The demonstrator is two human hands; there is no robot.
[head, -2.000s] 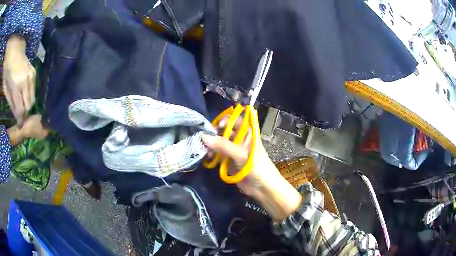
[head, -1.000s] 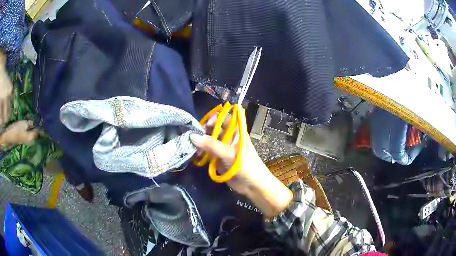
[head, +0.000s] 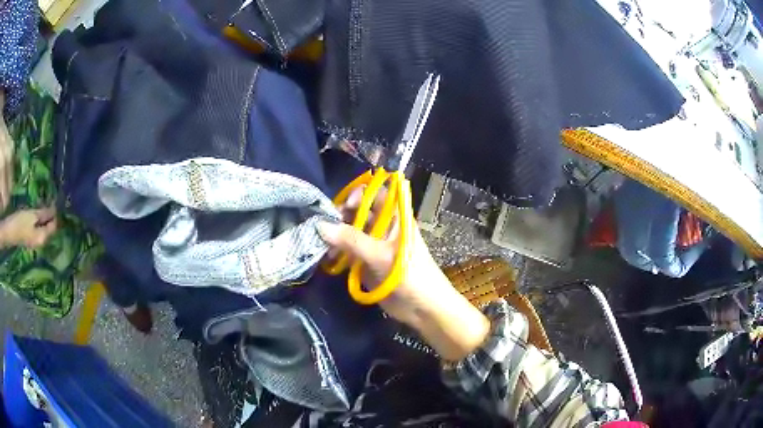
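My right hand holds the scissors by their yellow-orange loops. The silver blades point up, away from the cloth ring, and are slightly apart. My thumb and fingertips also pinch the right end of the pale grey-blue garment opening, turned reverse side out. The opening belongs to the dark denim garment, which lies over the lap. A thin loose thread hangs from its lower edge. My left hand is not visible.
Dark denim panels hang off the white table with a yellow-brown edge. Another person's hand is at far left, over green leaf-patterned cloth. A blue crate stands lower left. A woven brown chair is behind my wrist.
The view has shifted slightly, so the garment and scissors appear further left. My right hand keeps the same grip. The other person's hands, together before, have moved apart.
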